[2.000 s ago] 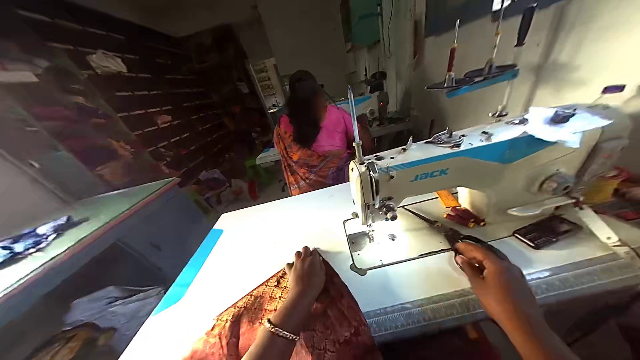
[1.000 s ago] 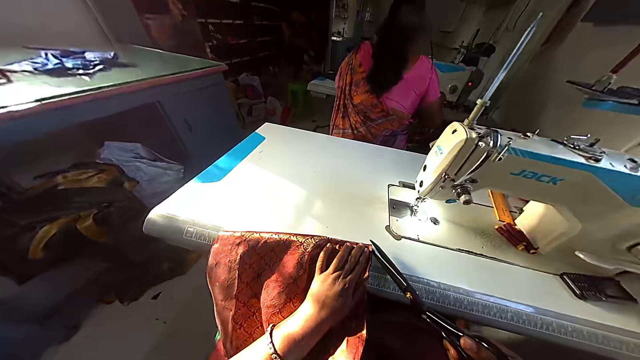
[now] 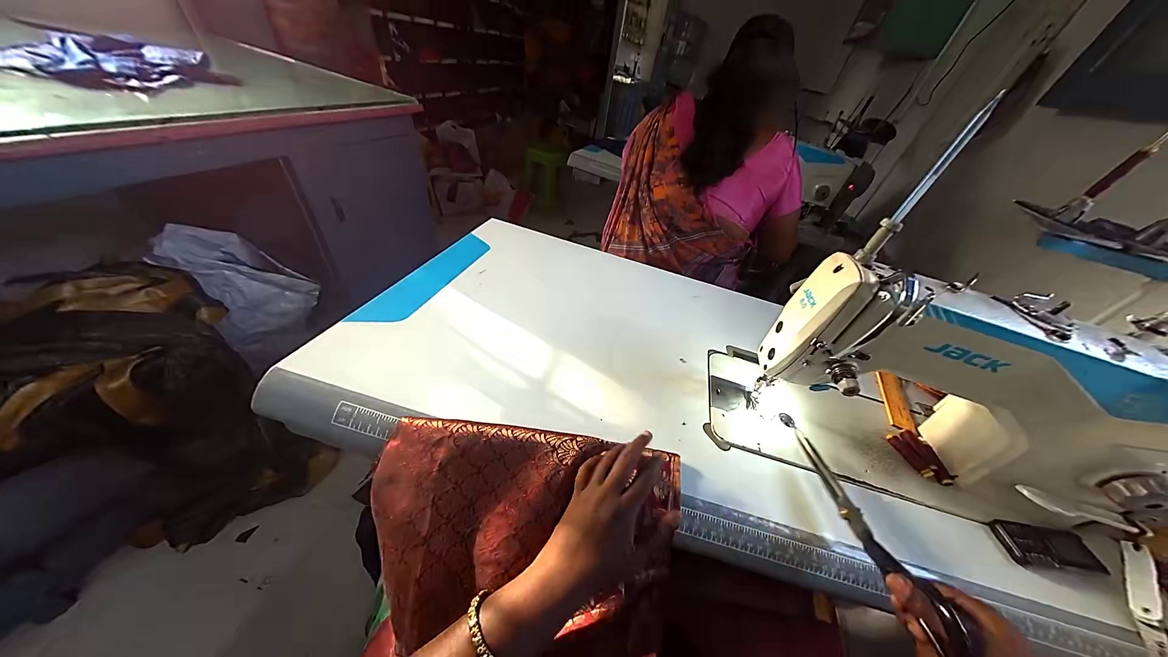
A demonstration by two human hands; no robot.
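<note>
A red brocade cloth with a gold pattern [image 3: 474, 511] hangs over the front edge of the white sewing table [image 3: 566, 338]. My left hand [image 3: 607, 511], with a bangle at the wrist, lies on the cloth near its right edge, fingers somewhat spread. At the lower right my right hand [image 3: 954, 616] grips the black handles of a pair of scissors [image 3: 853, 516]. Their blades point up and left over the table, and the tips are near the lit needle area of the Jack sewing machine [image 3: 995, 365]. The blades look closed or nearly so.
Under the machine arm lie an orange-and-dark-red tool [image 3: 903, 424] and, farther right, a dark flat case [image 3: 1049, 546]. A person in a pink blouse [image 3: 753, 196] sits beyond the table, back turned. Left are a glass-topped counter [image 3: 301, 91] and heaped dark fabric [image 3: 119, 401].
The scissors, at the cloth's right corner a second ago, now point toward the needle area. My left hand remains on the cloth. Two seconds ago the scissors lay beside the machine's needle plate under my right hand.
</note>
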